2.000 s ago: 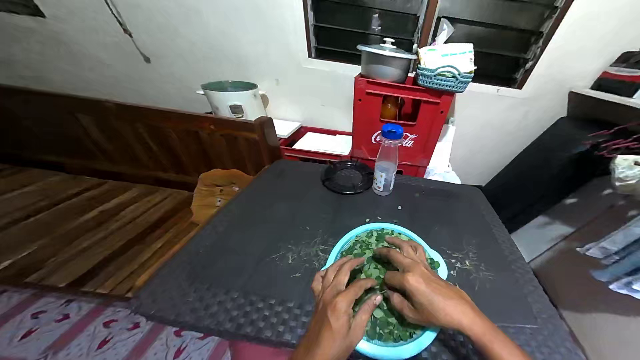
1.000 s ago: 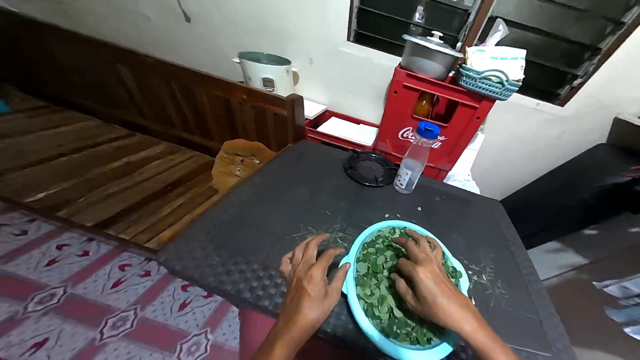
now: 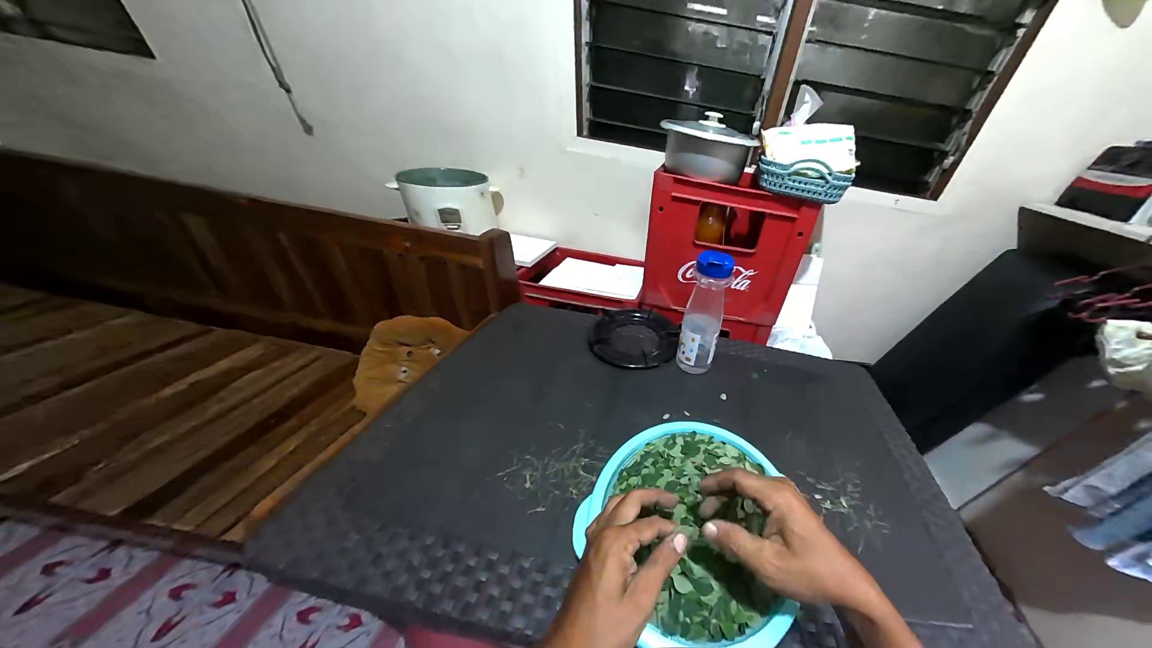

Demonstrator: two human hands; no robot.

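Observation:
A light blue plastic basin (image 3: 589, 517) full of small green leaves (image 3: 693, 459) sits at the near side of the black table. Over the leaves is my left hand (image 3: 625, 558), its fingers curled near the basin's left part, thumb and fingertips close together. Facing it, my right hand (image 3: 783, 535) is bent over the right part of the leaves. The two thumbs nearly meet at the middle; whether either hand pinches a leaf or stem is too small to tell. Thin bare stems (image 3: 553, 472) lie left of the basin, and more stems (image 3: 841, 504) lie to its right.
At the table's (image 3: 504, 396) far edge stand a clear bottle with a blue cap (image 3: 702, 324) and a round black burner-like ring (image 3: 634, 338). Behind are a red crate (image 3: 670, 234) bearing a lidded pot (image 3: 708, 148) and a blue basket (image 3: 804, 180). A wooden bench (image 3: 432, 261) stands left.
My left hand has moved from the basin's left rim, where it was one second ago, to over the leaves beside my right hand. The view has shifted.

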